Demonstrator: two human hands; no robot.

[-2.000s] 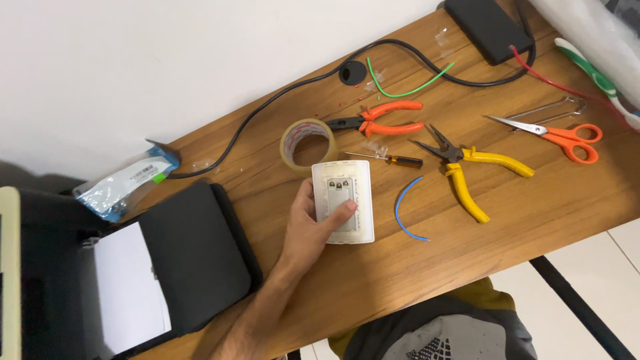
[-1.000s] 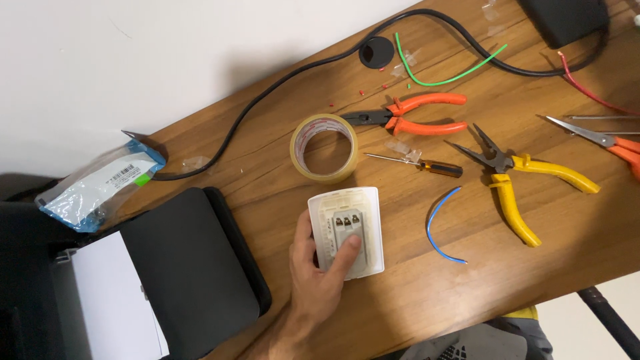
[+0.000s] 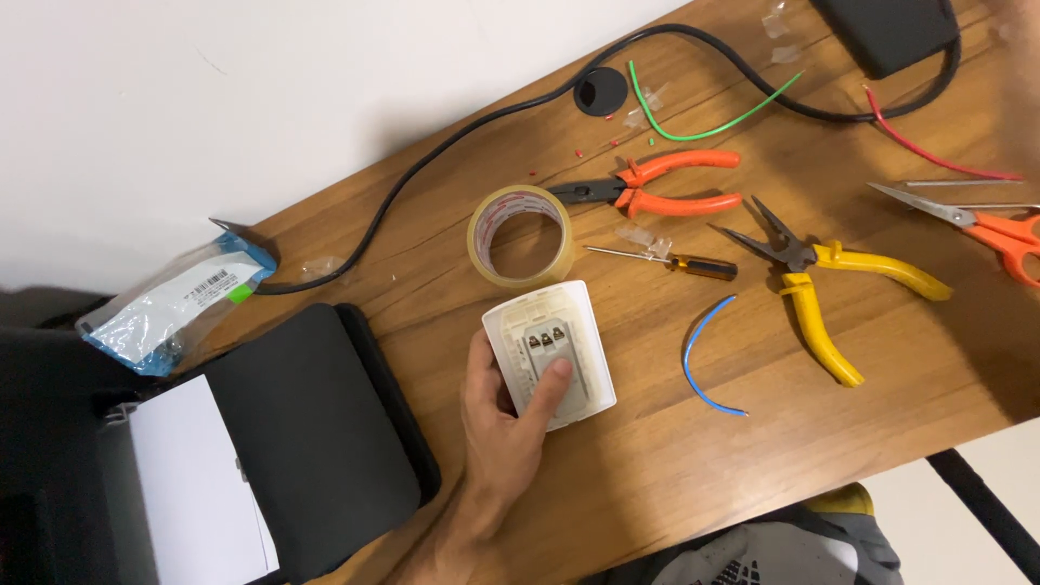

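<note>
My left hand (image 3: pixel 508 431) grips a white plastic electrical switch or socket plate (image 3: pixel 597 349), its back facing up with several metal terminals showing; the thumb presses on the grey module. A roll of clear tape (image 3: pixel 479 236) lies just above it. Pliers with orange handles (image 3: pixel 682 183) reach to the tape roll. To the right lie a small screwdriver (image 3: pixel 705 266), a blue wire (image 3: pixel 691 366) and long-nose pliers with yellow handles (image 3: pixel 800 258), jaws apart. A blurred skin-toned patch at the upper right edge may be part of my right hand; this cannot be settled.
A green wire (image 3: pixel 699 136), a red wire (image 3: pixel 918 150) and orange-handled scissors (image 3: pixel 987 227) lie farther off. A black cable (image 3: pixel 455 138) runs along the wall to a black box (image 3: pixel 894 32). At left are a plastic packet (image 3: pixel 179 301), a black case (image 3: pixel 325 439) and white paper (image 3: pixel 191 487).
The view has moved nearer to the table. My left hand keeps its hold on the plate, and a blurred patch has come in at the upper right edge.
</note>
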